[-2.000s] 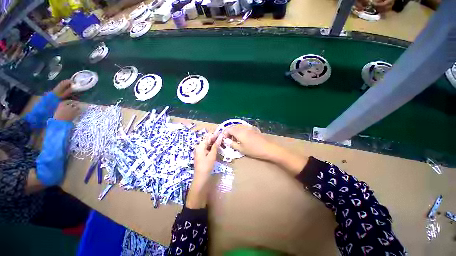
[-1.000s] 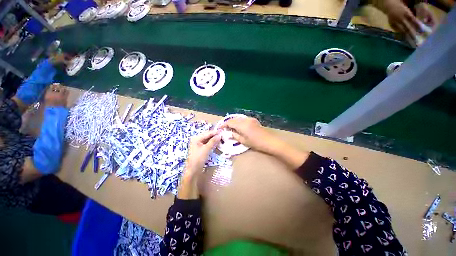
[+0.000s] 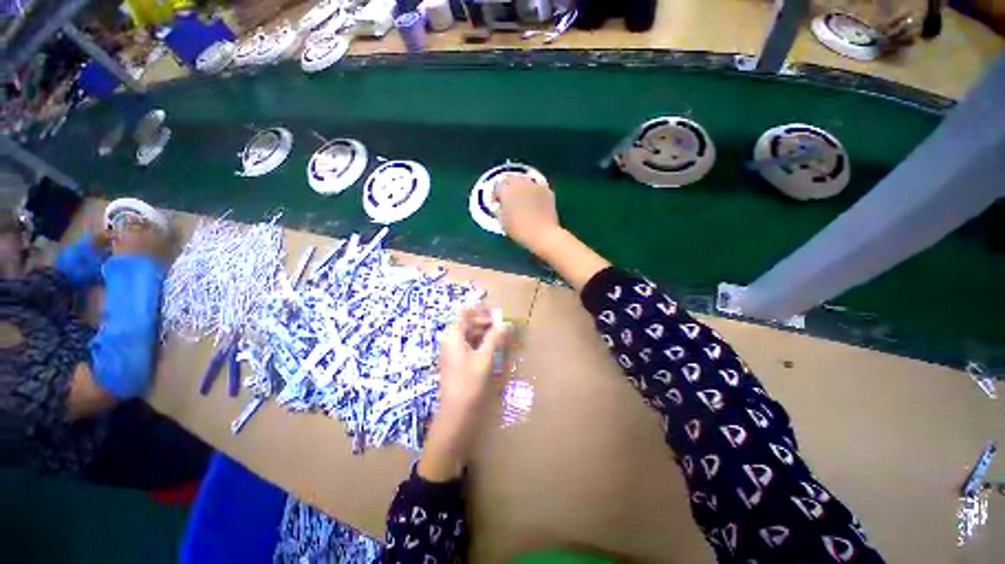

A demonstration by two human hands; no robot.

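Note:
My right hand [image 3: 527, 207] reaches over the green belt and its fingers are on the near side of a round white disc [image 3: 483, 201] with dark curved slots. Whether they grip it is partly hidden by the hand. My left hand [image 3: 467, 361] is above the bench, right of the strip pile [image 3: 358, 342], with thumb and fingers pinched on a small white piece [image 3: 497, 320]. A small glinting patch [image 3: 517, 402] lies on the bench just right of my left hand.
The green belt [image 3: 573, 248] carries several more discs, two right of my right hand. A grey post [image 3: 871, 209] slants at right. Thin white pieces [image 3: 226, 275] lie left of the strips. A neighbour's blue sleeve [image 3: 127, 325] is at left, with a blue bin [image 3: 229, 512] below.
The disc between my hands has left the bench. My right hand has moved forward onto a belt disc. My left hand has moved slightly back. The belt discs have shifted right.

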